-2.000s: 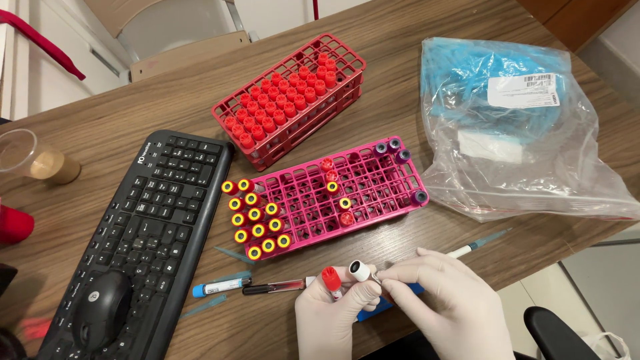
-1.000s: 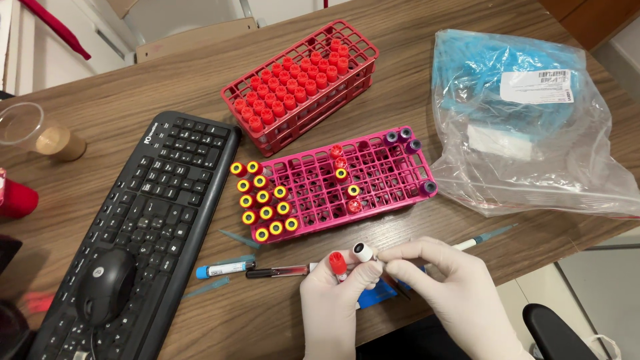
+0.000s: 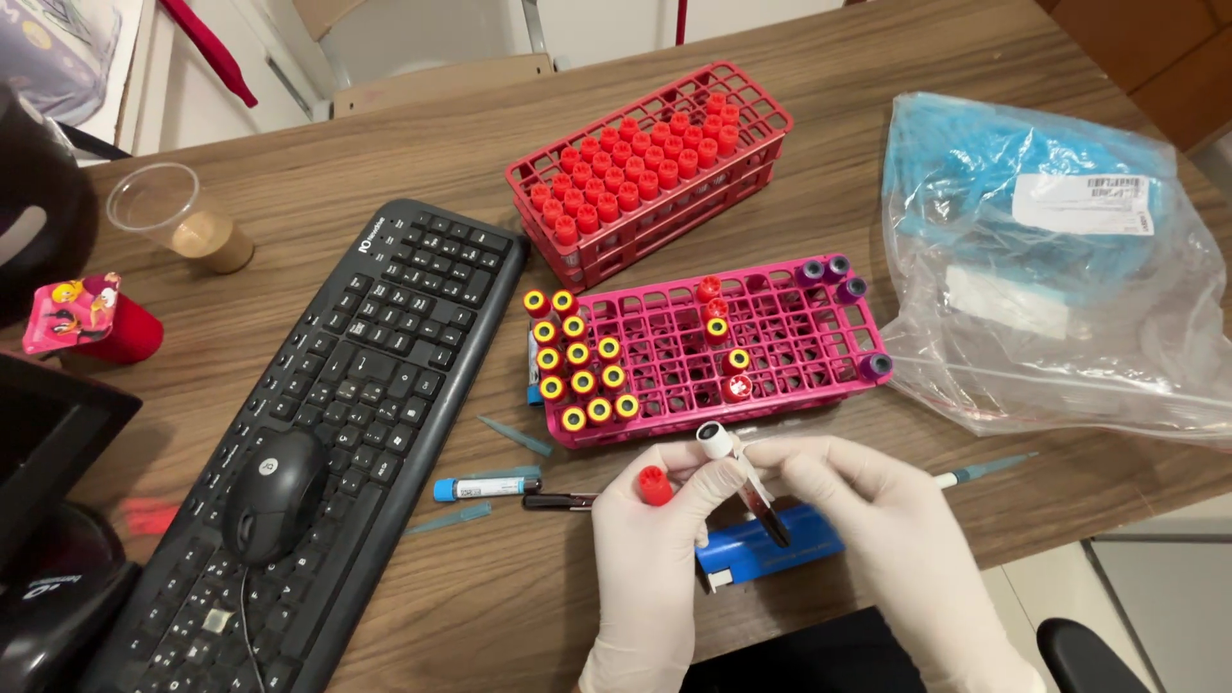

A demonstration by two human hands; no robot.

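In white gloves, my left hand [image 3: 664, 539] holds a red-capped tube [image 3: 654, 485] and, between thumb and fingers, a white-capped blood tube [image 3: 760, 500]. The fingertips of my right hand [image 3: 857, 500] touch a white label on the white-capped tube; whether they grip it is not clear. Just beyond the hands stands a magenta tube rack [image 3: 664, 423] with yellow-ringed, red and purple caps. Behind it is a red tube rack [image 3: 664, 236] filled with many red-capped tubes. A blue object [image 3: 770, 556] lies under the hands, partly hidden.
At left are a black keyboard [image 3: 385, 452], a mouse [image 3: 276, 496], a plastic cup [image 3: 212, 241] and a red container [image 3: 130, 332]. A blue-capped tube [image 3: 486, 487] and pipette tips [image 3: 452, 518] lie nearer. A clear bag with blue contents [image 3: 1049, 260] lies at right.
My left hand keeps hold of the red-capped and white-capped tubes. The white-capped tube now shows more of its length between the hands, with the label beside it.
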